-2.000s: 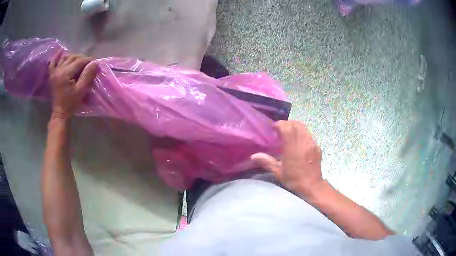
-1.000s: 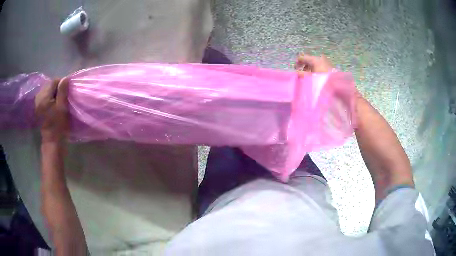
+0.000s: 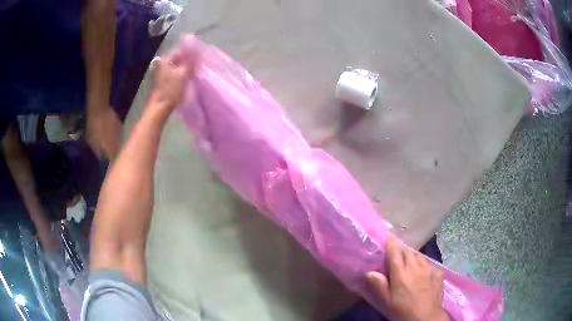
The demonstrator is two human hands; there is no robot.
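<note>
A long pink poly bag (image 3: 282,163) lies diagonally across the beige-grey covered table (image 3: 439,157), from upper left to lower right. Its film is opaque enough that what is inside cannot be made out. My left hand (image 3: 170,78) grips the bag's upper left end and is slightly blurred. My right hand (image 3: 411,282) lies on the lower right part with fingers spread over the film, and a loose pink end sticks out past it. A white tape or film roll (image 3: 357,88) lies on the table beyond the bag.
Another person's arm (image 3: 99,81) hangs at the upper left beside the table, with more hands below it. Shiny clear plastic (image 3: 37,282) is at the lower left. A clear sack with bright pink contents (image 3: 505,28) is at the upper right, by the speckled floor (image 3: 502,213).
The view has turned towards the table. The pink bag has gone from level to diagonal over the table. My right hand has moved from the bag's far right end onto its lower part.
</note>
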